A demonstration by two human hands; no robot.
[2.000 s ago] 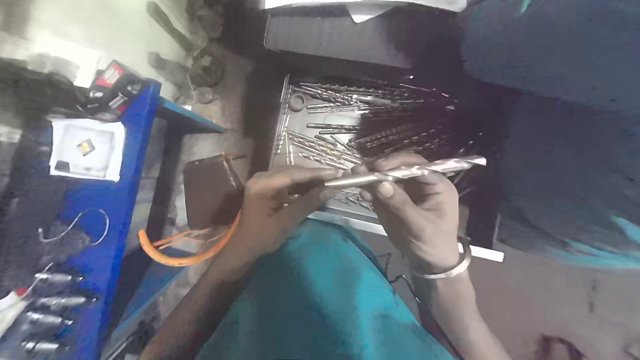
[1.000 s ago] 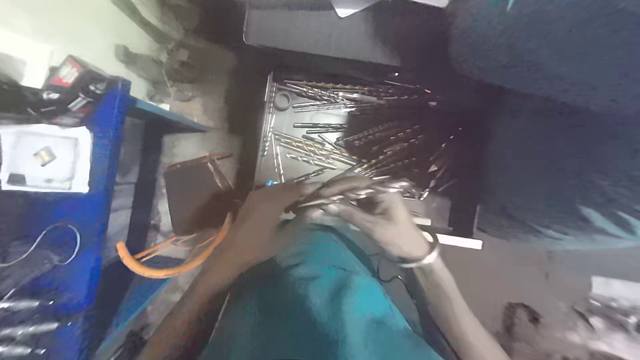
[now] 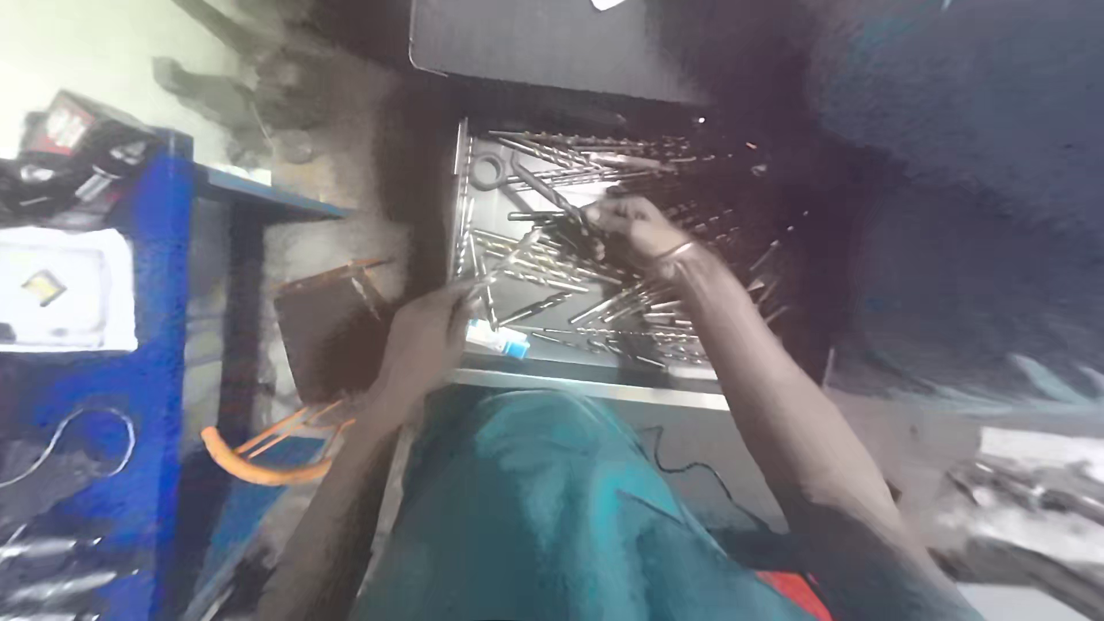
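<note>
An open drawer (image 3: pixel 586 390) holds many loose drill bits (image 3: pixel 535 263), lying in rough groups, with a metal ring (image 3: pixel 488 172) at its upper left. My left hand (image 3: pixel 427 332) is at the drawer's left edge, holding a drill bit (image 3: pixel 511 259) that points up and right over the others. Over the middle of the drawer, my right hand (image 3: pixel 634 226) has its fingertips at a dark drill bit (image 3: pixel 549 191) that slants up to the left; whether it is gripped is hard to tell. A small white tube with a blue cap (image 3: pixel 500 338) lies beside my left hand.
On the left stands a blue metal rack (image 3: pixel 164 345) with a white tray (image 3: pixel 69 289) and metal tool holders (image 3: pixel 69 586). An orange curved handle (image 3: pixel 259 470) is near my left forearm. A dark grey panel (image 3: pixel 535 43) lies beyond the drawer. Metal parts (image 3: pixel 1026 492) sit at the right.
My hands were together on a drill bit above the near side of the drawer; now they are apart. The right hand has moved forward over the bits, and the left is at the drawer's left edge.
</note>
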